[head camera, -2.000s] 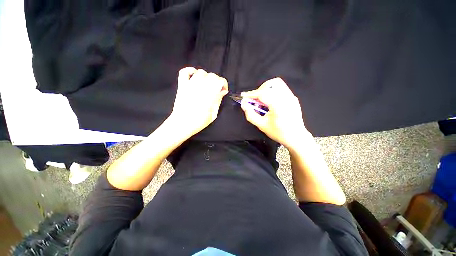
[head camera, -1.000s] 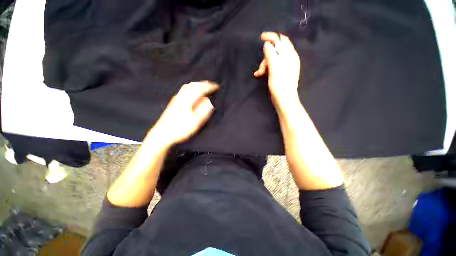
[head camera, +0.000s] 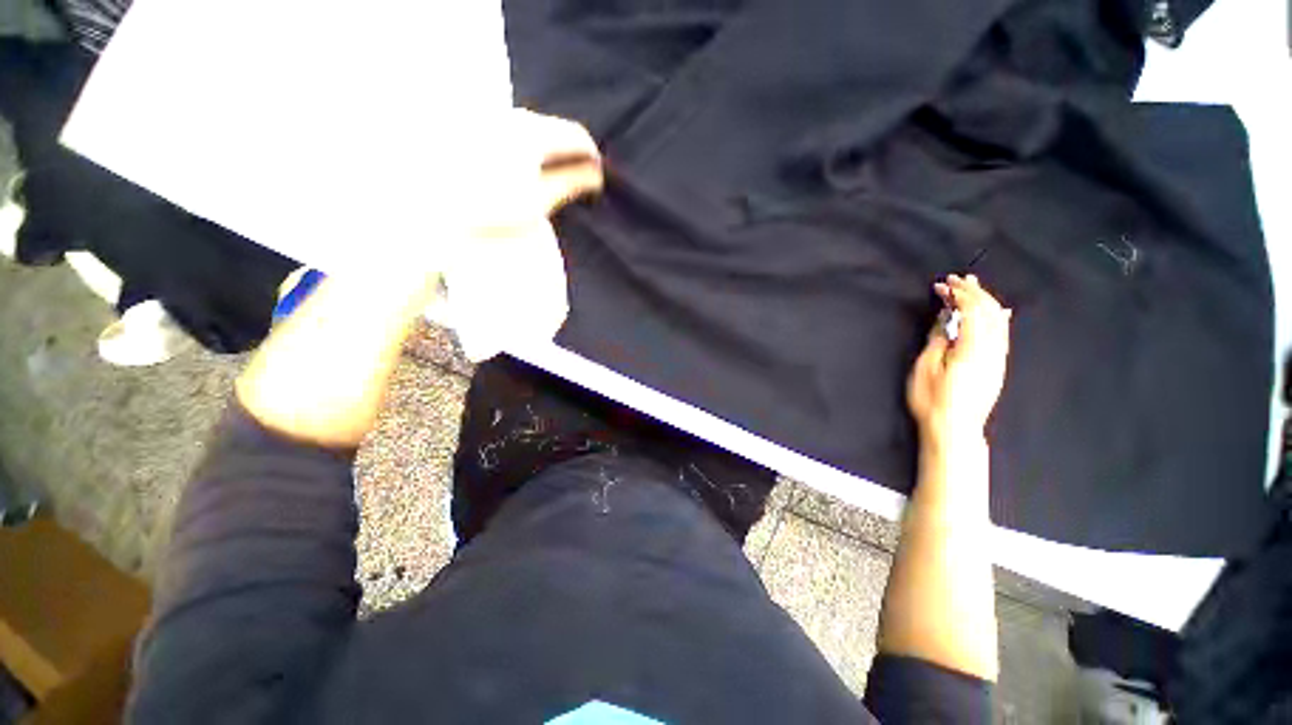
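The black garment (head camera: 794, 326) lies across the table with folds at its upper middle. My left hand (head camera: 546, 170) is at the garment's left edge, fingers curled. It is washed out against the white, and I cannot tell whether it grips the cloth. My right hand (head camera: 966, 354) rests over the right part of the garment, fingers closed round the small thread snips (head camera: 951, 324); a dark tip points up past the fingertips. Pale loose threads (head camera: 1119, 255) lie on the cloth to the right.
The white table (head camera: 312, 128) shows at left and along the front edge. Dark cloth with pale parts (head camera: 142, 333) hangs at left. A brown box (head camera: 64, 595) stands on the speckled floor at lower left. More dark cloth is at lower right. Thread ends lie on my dark clothes.
The view has shifted. The garment's left edge now lies further right, baring more table. Its upper part is more folded. My hands are further apart, the left at the garment's edge.
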